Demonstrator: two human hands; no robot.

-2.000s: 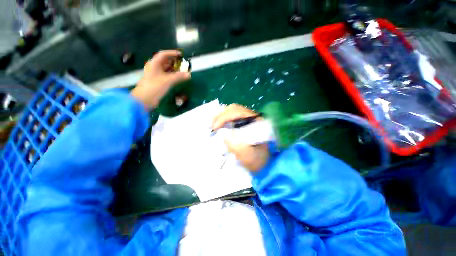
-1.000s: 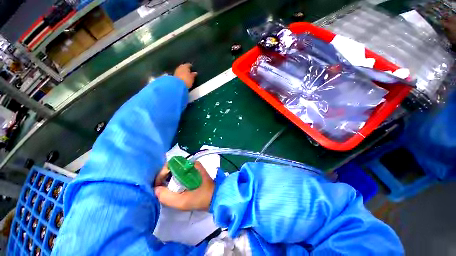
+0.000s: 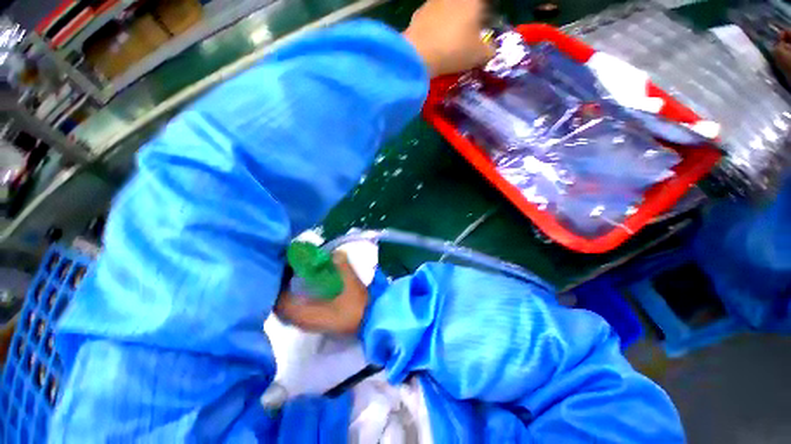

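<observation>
My left hand [image 3: 451, 36] reaches to the upper left corner of the red tray [image 3: 529, 212], beside the shiny plastic bags [image 3: 564, 143]. It is blurred and its fingertips are hard to make out, so I cannot tell whether it holds anything. My right hand [image 3: 334, 303] is closed around the dispensing syringe, low in front of me over the white paper [image 3: 312, 360]. The syringe's green cap [image 3: 316, 269] points up towards me, and a clear hose [image 3: 434, 245] runs from it to the right. The syringe tip is hidden.
A blue compartment tray [image 3: 36, 334] with modules in its cells is at the lower left. White scraps lie on the green bench [image 3: 451, 204]. Clear blister trays [image 3: 659, 65] lie beyond the red tray. A blue sleeve [image 3: 750, 260] of another person shows at the right edge.
My left hand has moved right and away from me, from the conveyor edge to the red tray's corner. My right hand still holds the syringe in nearly the same place.
</observation>
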